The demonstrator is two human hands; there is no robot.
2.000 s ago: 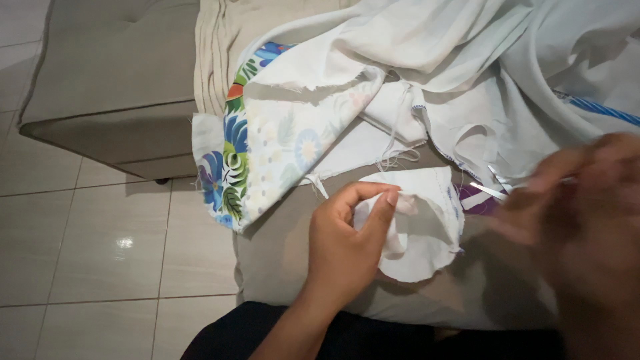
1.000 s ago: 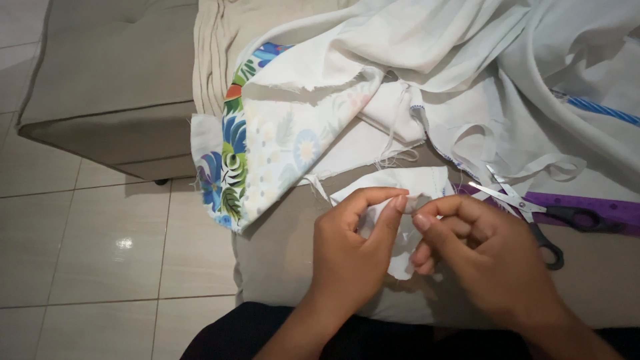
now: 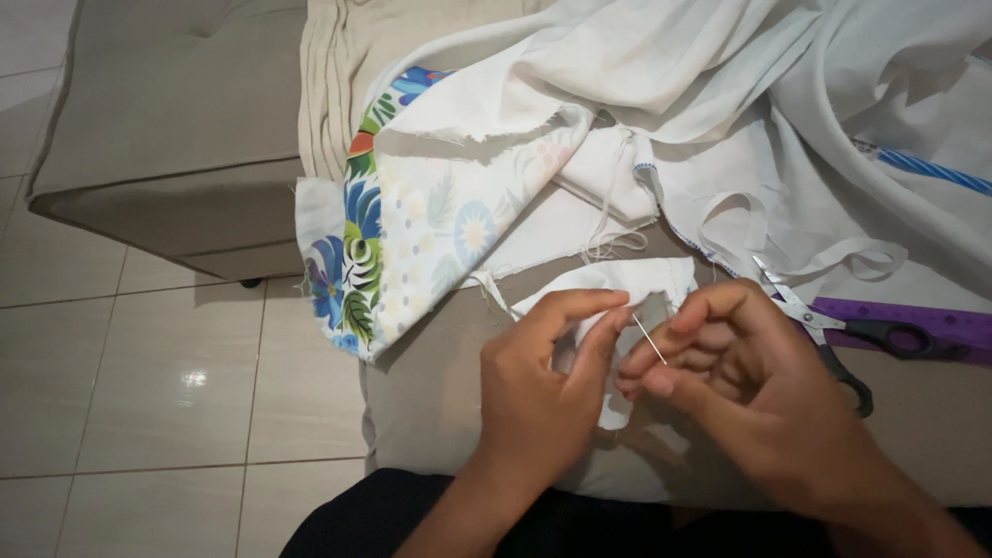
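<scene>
A small piece of white fabric [image 3: 612, 277] is pinched between the thumb and forefinger of my left hand [image 3: 546, 372]. A thin sewing needle [image 3: 649, 339] slants from those fingertips down towards my right hand [image 3: 744, 380], whose thumb and fingers are at its lower end; whether they grip it cannot be told. Part of the fabric hangs below and behind my fingers. Just beyond my right hand lie scissors [image 3: 808, 316] with black handles, their blades apart, partly on a purple ruler [image 3: 930, 329].
White cloth [image 3: 659, 70] covers the far side of the grey cushioned seat [image 3: 434, 418]. A floral printed cloth [image 3: 360, 256] is folded at its left. A blue twisted-pattern stick [image 3: 938, 169] lies at the right. A grey upholstered block [image 3: 178, 101] stands at the upper left, over floor tiles [image 3: 170, 380].
My right hand was at the scissors two seconds ago; it came left to my left hand, and the scissors lie on the seat. The needle now shows between my hands.
</scene>
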